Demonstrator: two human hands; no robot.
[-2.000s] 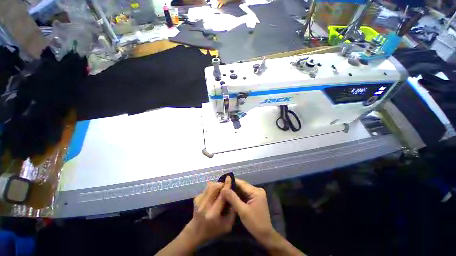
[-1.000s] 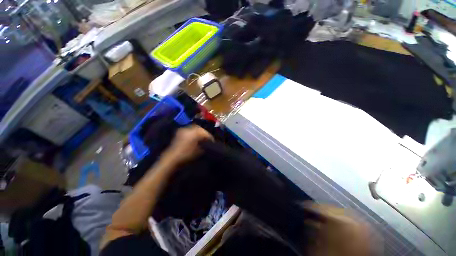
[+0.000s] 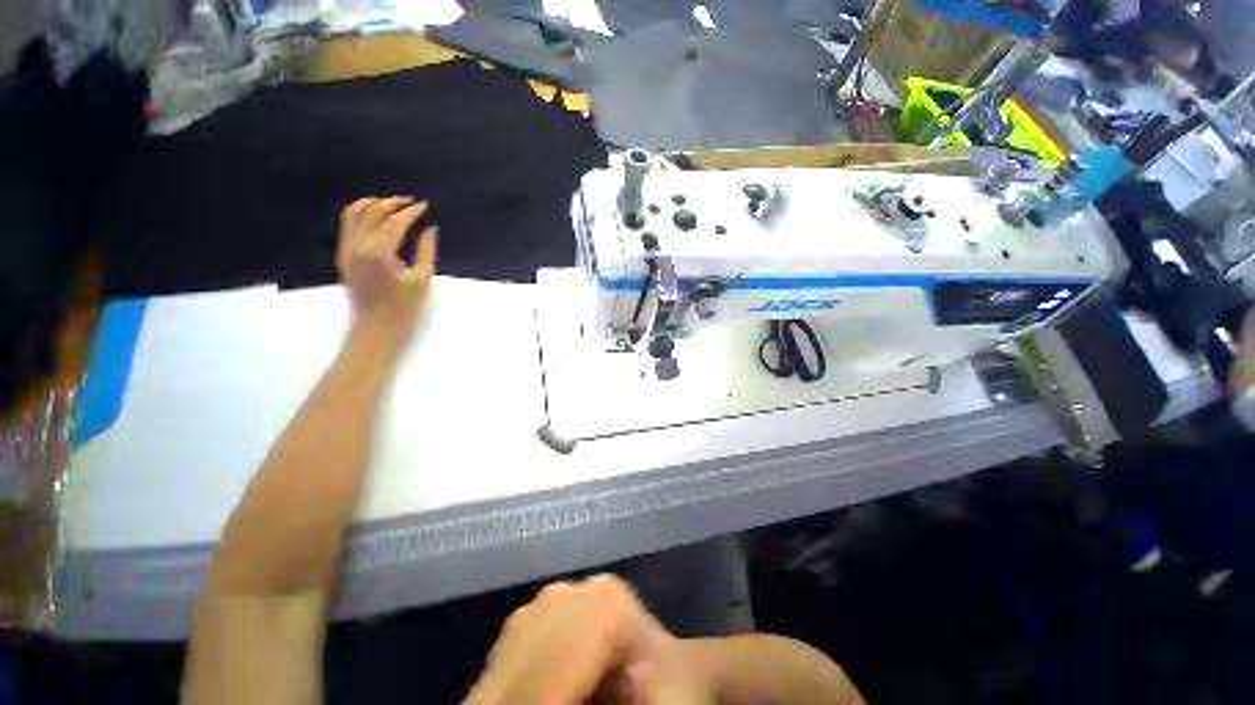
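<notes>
My left hand reaches over the table to the near edge of the stacked black cut panels. Its thumb and fingers are apart, with the fingertips over the cloth and nothing visibly gripped. My right hand is low at the bottom edge in front of the table, blurred and partly cut off. Its fingers look curled; whether it holds anything is hidden. The white JACK sewing machine stands to the right of my left hand, with no cloth seen at its needle.
Black scissors lie on the machine bed. The ruler strip runs along the table's front edge. A lime green basket is behind the machine. Dark cloth hangs at the far left. Part of another person shows at the right edge.
The view swung left to the baskets and back to the machine. The dark cloth held between both hands one second ago is no longer seen in them. My left hand is now at the panel stack.
</notes>
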